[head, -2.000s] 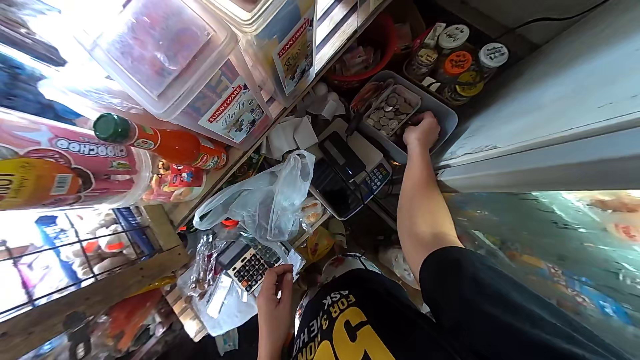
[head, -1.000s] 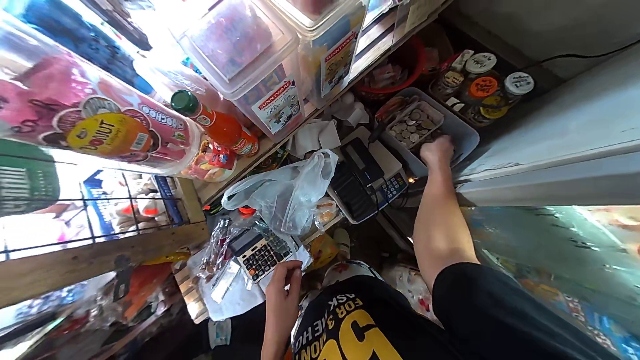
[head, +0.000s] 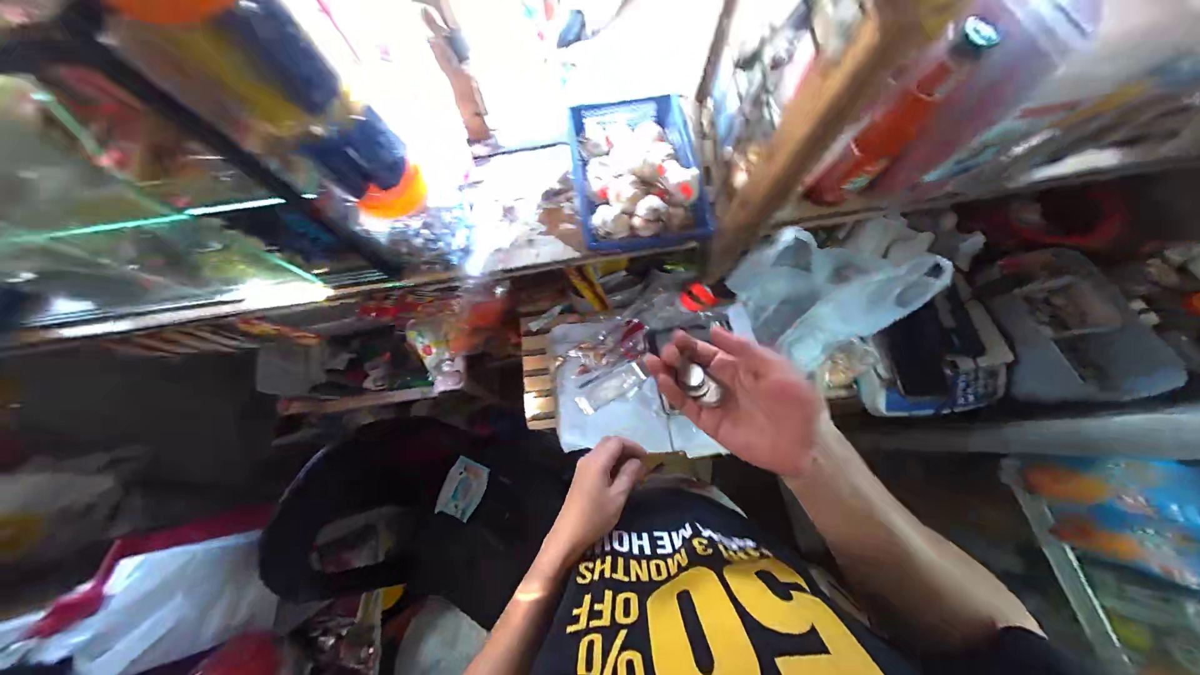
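My right hand (head: 750,398) is palm up with several coins (head: 698,384) lying on its fingers, over the white sheet (head: 614,427) on the counter. My left hand (head: 607,476) is at the sheet's near edge, fingers curled; whether it holds anything is not clear. The dark calculator (head: 689,333) is mostly hidden behind my right hand. Right of it lie a crumpled translucent plastic bag (head: 825,291) and a dark device (head: 914,352). Farther right is the grey plastic bin (head: 1087,361) with a smaller coin tray (head: 1073,305) in it.
A blue plastic crate (head: 586,178) of garlic bulbs stands beyond the counter, beside a wooden post (head: 797,122). A red sauce bottle (head: 891,136) is at upper right. A glass case (head: 159,220) is at left. A black chair (head: 309,497) is at lower left.
My right hand has come out of the grey bin and is over the white sheet, with coins on it. The view has turned strongly to the left.
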